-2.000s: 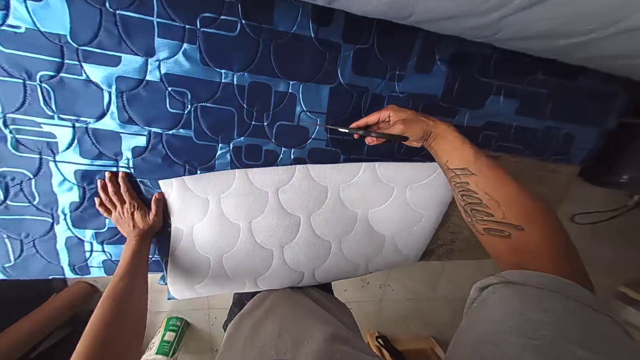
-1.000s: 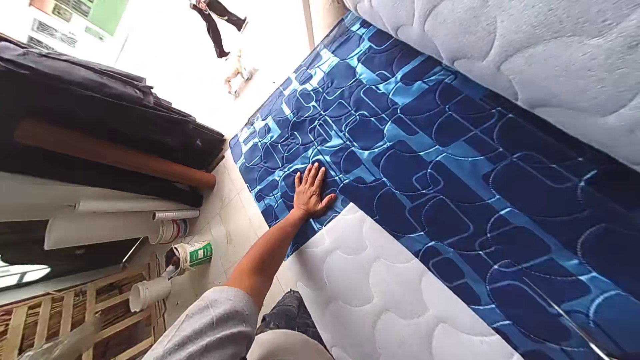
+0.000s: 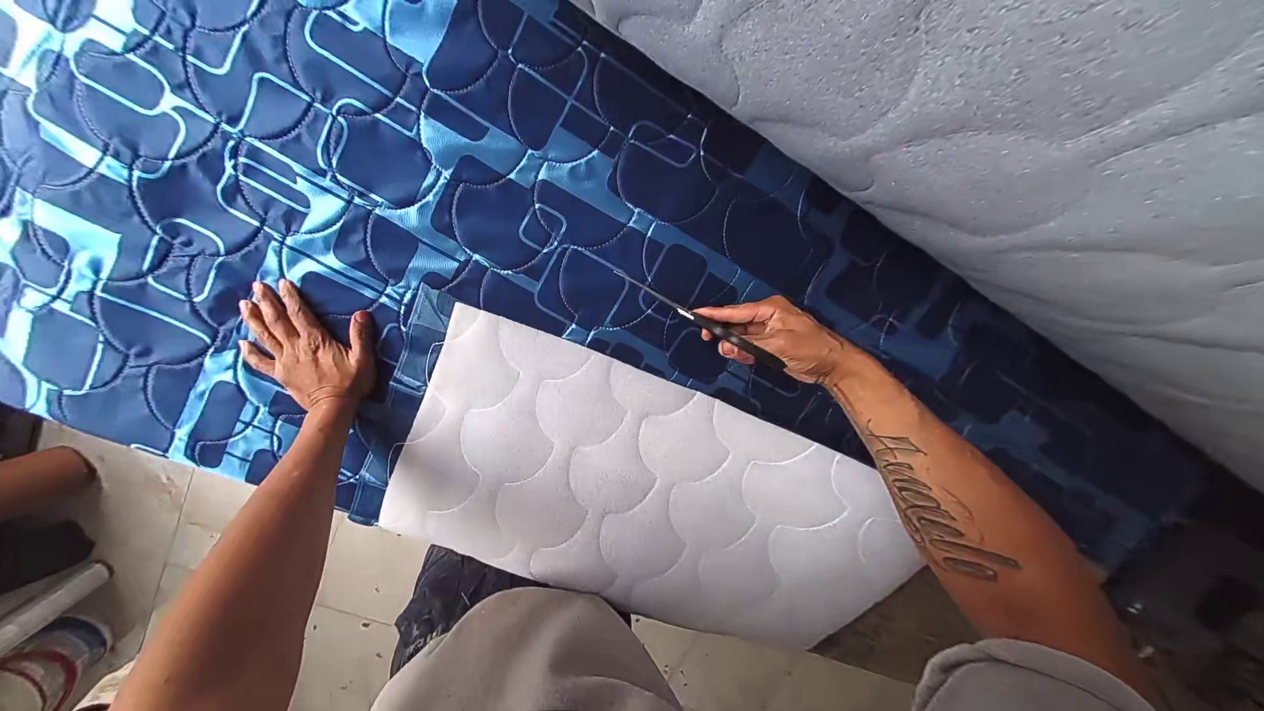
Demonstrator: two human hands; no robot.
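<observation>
Blue quilted fabric [image 3: 464,207] with a pattern of rounded rectangles spreads across the view. My left hand [image 3: 311,351] lies palm down on it with the fingers apart, left of a folded-back flap whose white quilted underside [image 3: 612,474] faces up. On the right, my right hand [image 3: 770,339] grips the black handle of a knife [image 3: 736,341]. Its thin blade points up and left over the blue fabric, above the flap's upper edge. Whether the blade touches the fabric, I cannot tell.
A grey-white quilted mattress [image 3: 1007,128] borders the blue fabric at the upper right. Pale floor tiles [image 3: 365,583] show below. At the lower left are a white roll [image 3: 59,602], part of a bucket [image 3: 59,657] and another person's limb [image 3: 39,484].
The view swung left and back again. My left hand remains flat on the blue fabric; my right hand, out of view one second ago, shows again with the knife.
</observation>
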